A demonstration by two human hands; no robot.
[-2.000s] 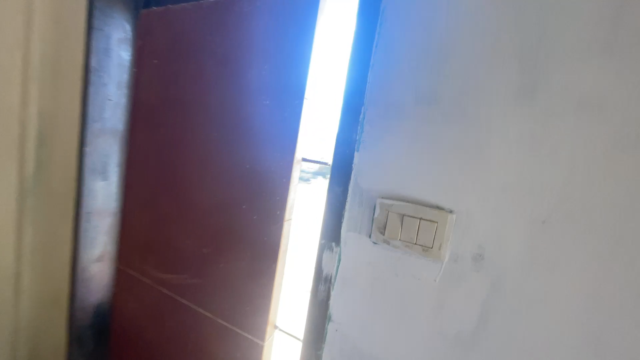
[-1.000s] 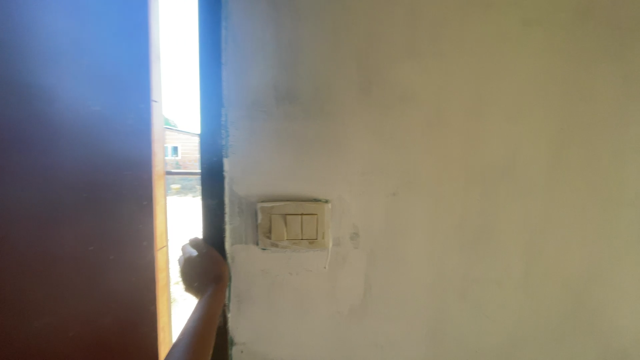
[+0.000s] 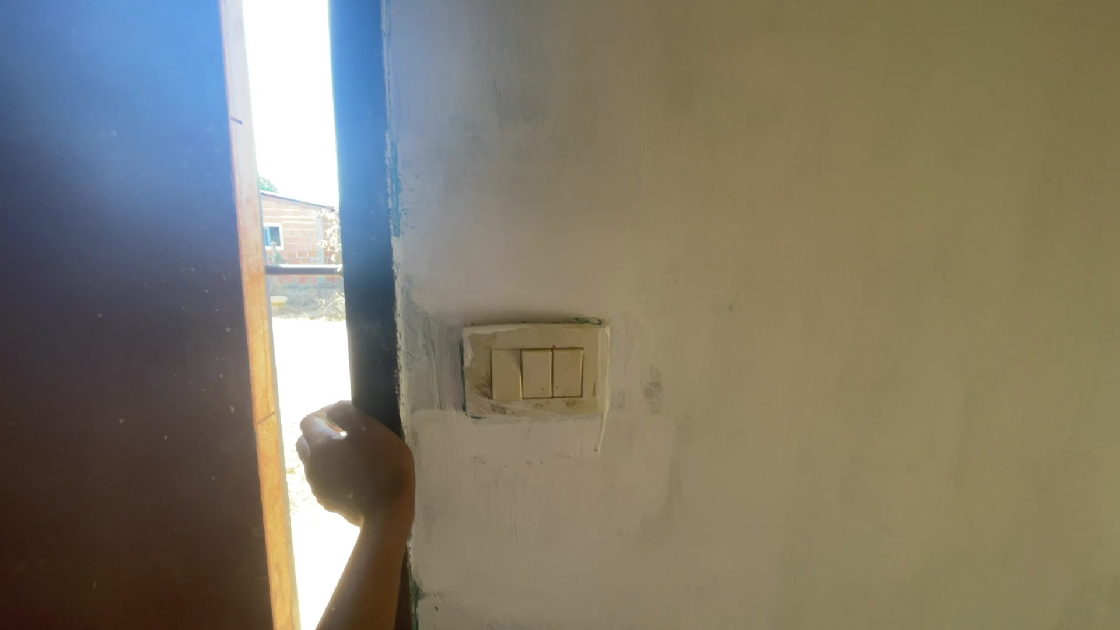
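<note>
My left hand (image 3: 354, 464), judged by where the forearm enters, is raised in the gap between the door and the dark door frame (image 3: 367, 210). Its fingers are curled, and the wrist is against or very near the frame's lower part. Whether something small is inside the fingers cannot be told. To the left stands the dark reddish door (image 3: 122, 350), partly open, with a light wooden edge (image 3: 258, 350). A cream three-section switch plate (image 3: 536, 407), smeared with paint, is on the wall right of the hand. My right hand is out of view.
The pale, patchily painted wall (image 3: 831, 306) fills the right side. Through the gap show bright ground (image 3: 311, 359), a horizontal bar (image 3: 302, 270) and a brick building (image 3: 302, 232) with a small window.
My left hand, unseen two seconds ago, was at the door frame one second ago and is still there, curled. The view has levelled from its earlier tilt.
</note>
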